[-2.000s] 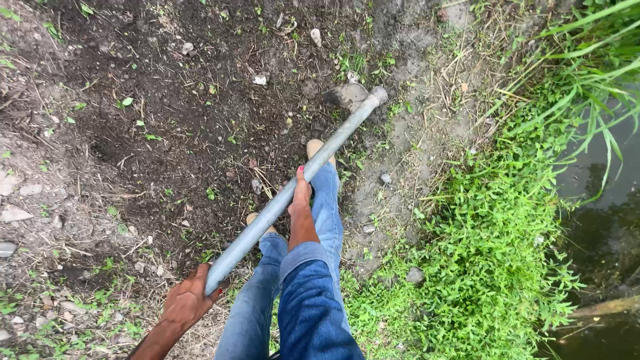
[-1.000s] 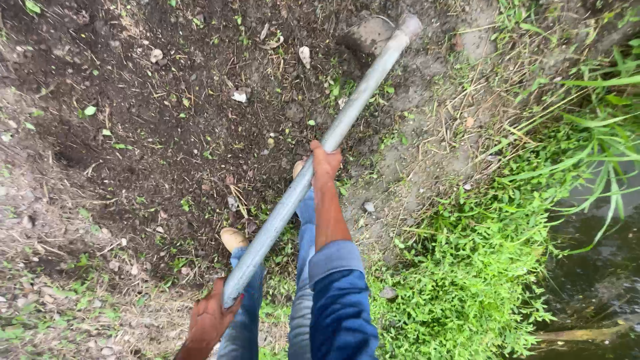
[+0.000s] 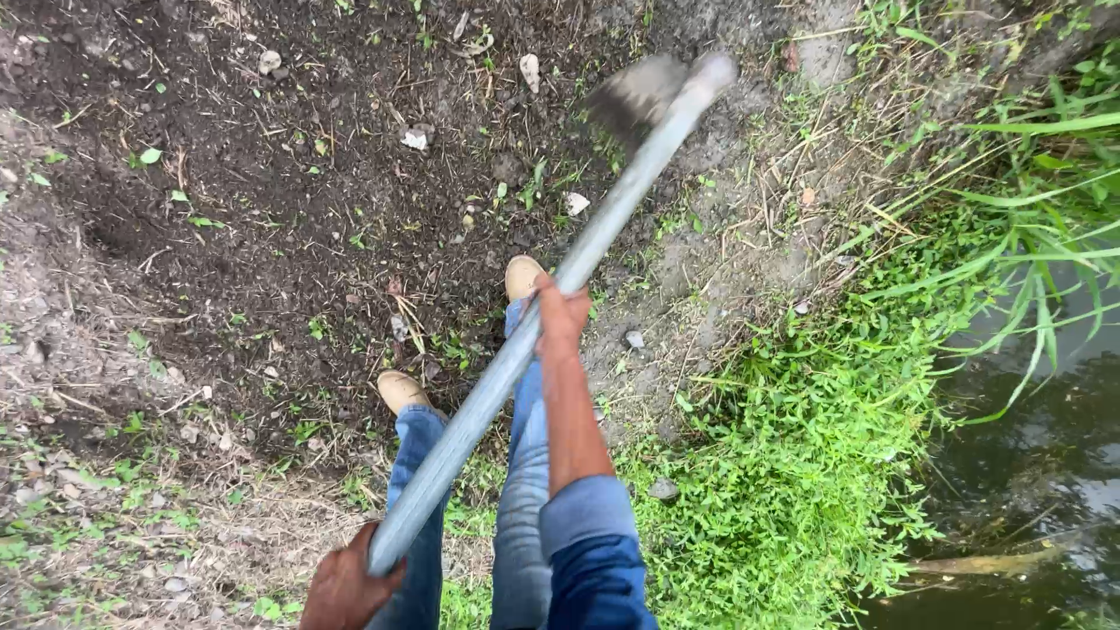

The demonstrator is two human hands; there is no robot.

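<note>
A hoe with a long grey handle (image 3: 477,416) runs slantwise from lower left to upper right. Its blurred metal blade (image 3: 643,92) juts to the left of the handle's far end, over or on dark soil; contact with the ground cannot be told. My right hand (image 3: 563,311) grips the handle near its middle, below a rolled denim cuff. Close to the handle's near end, my left hand (image 3: 350,582) is closed around it, partly cut off by the bottom edge.
My shoes (image 3: 522,276) stand on dark soil (image 3: 289,201) with small stones and sprouts. Low green plants (image 3: 787,464) border the bank at the right, beside dark water (image 3: 1032,472) with a stick in it. Long grass blades (image 3: 1041,254) lean over the water.
My right hand has moved up the view with the handle, which now slants more steeply. The blade shows blurred now, while it looked sharper a second ago. Both hands stay on the handle.
</note>
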